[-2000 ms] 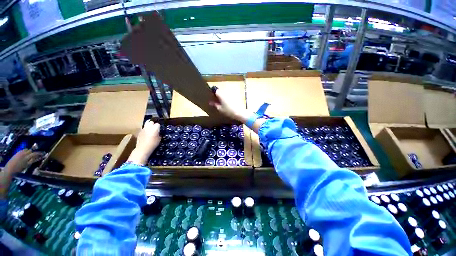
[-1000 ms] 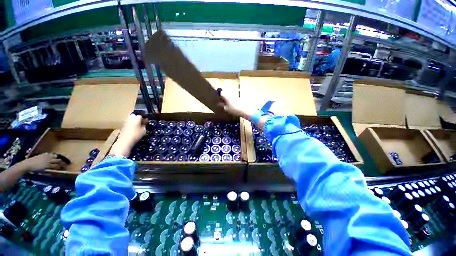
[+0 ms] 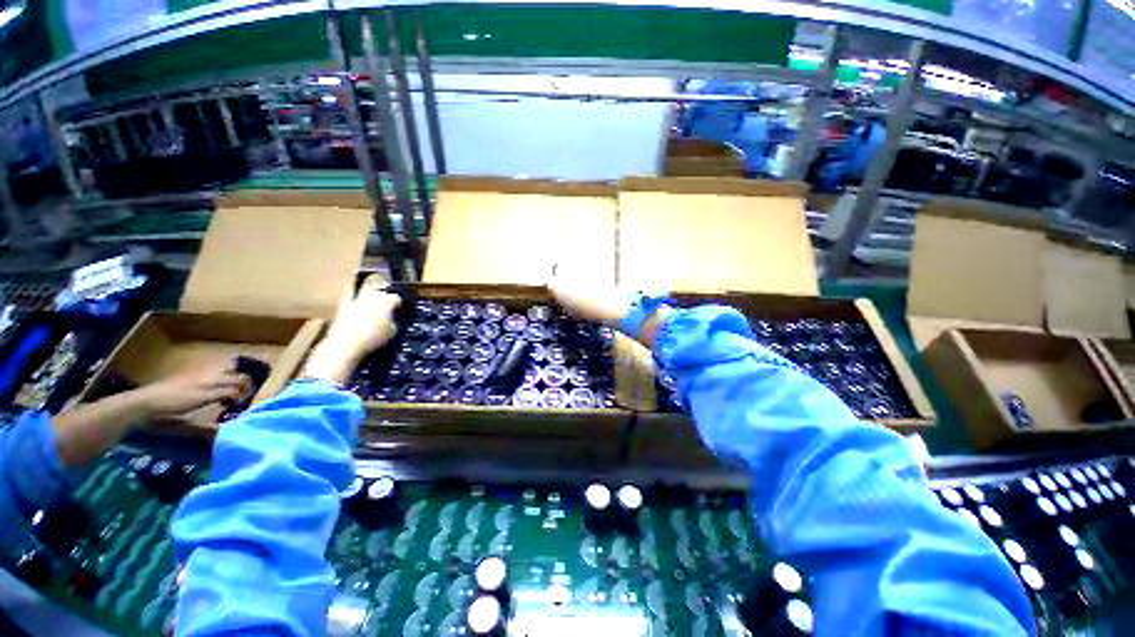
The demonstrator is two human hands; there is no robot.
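An open brown carton (image 3: 498, 421) packed with black capacitors (image 3: 479, 348) stands in front of me; one capacitor (image 3: 509, 361) lies on its side on top. My left hand (image 3: 359, 330) is at the carton's left rim, its fingers closed around a dark capacitor (image 3: 392, 297). My right hand (image 3: 589, 299) is over the carton's back right edge; its fingers are blurred and nothing clear shows in them. A second full carton (image 3: 899, 361) stands to the right, partly behind my right sleeve.
Green circuit boards (image 3: 535, 548) with white-topped capacitors lie along the near line. Nearly empty cartons stand at left (image 3: 156, 336) and right (image 3: 977, 386). Another person's hand (image 3: 187, 392) reaches into the left one, a dark part at its fingers. Metal posts rise behind.
The brown cardboard sheet that my right hand held up is gone from view. My right hand has lowered to the carton's back edge. The other person's hand has moved right, over the left carton.
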